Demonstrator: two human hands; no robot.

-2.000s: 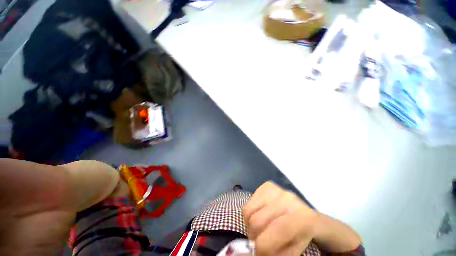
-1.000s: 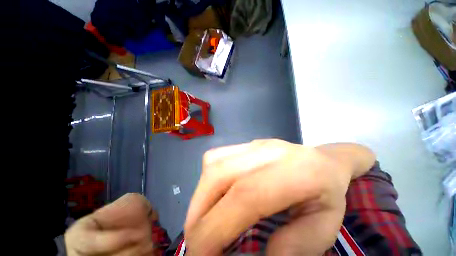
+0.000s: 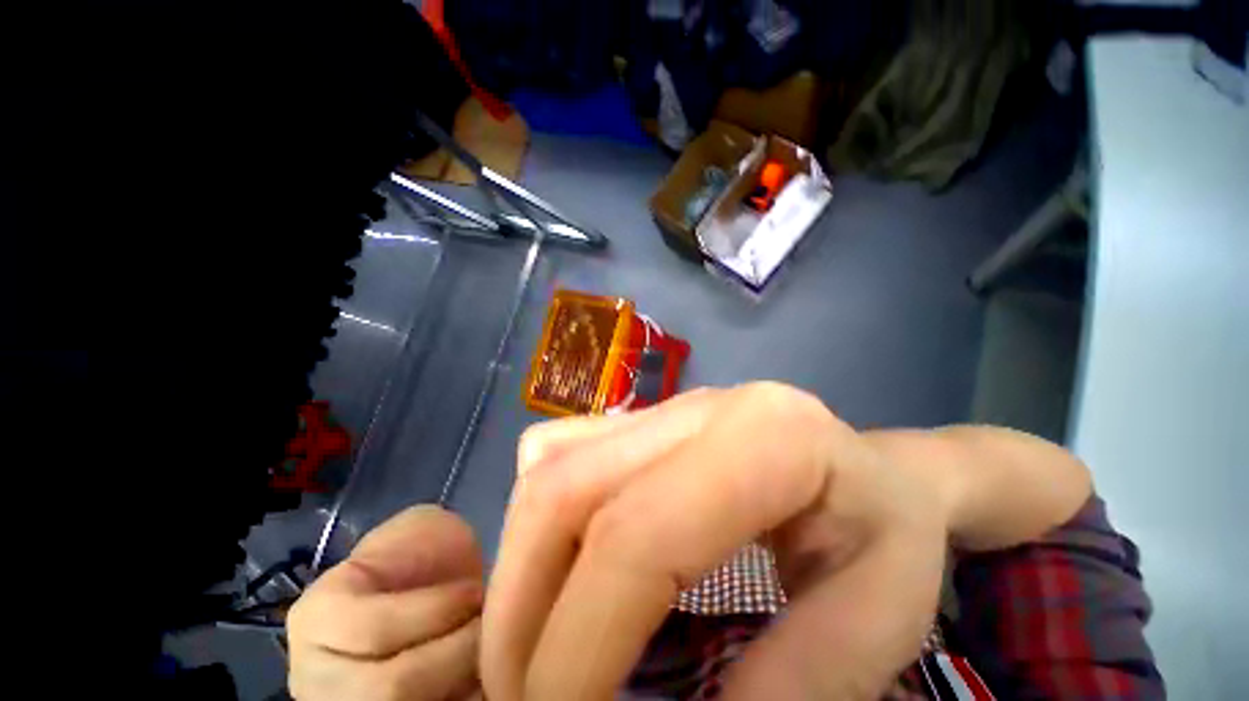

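My right hand point(image 3: 740, 534) is large and close to the camera at the lower middle, palm side down, fingers curled and fingertips out of sight. My left hand point(image 3: 390, 616) is curled beside it at the lower left, partly cut off by the bottom edge. Whether either hand holds anything small is hidden. A dense mass of black garments point(image 3: 165, 301) with a ragged lower edge fills the left side, close to my left hand.
A metal garment rack point(image 3: 480, 397) stands at the left. A red stool with an orange-brown seat mat point(image 3: 579, 353) is beyond my hands. An open box point(image 3: 767, 233) with an orange item, dark garments point(image 3: 575, 55) and an olive sack point(image 3: 931, 103) lie beyond. The white table point(image 3: 1164, 301) is at the right.
The view has swung left from the table towards the garments and rack. My left hand has come in near my right hand; both stay curled since a second ago.
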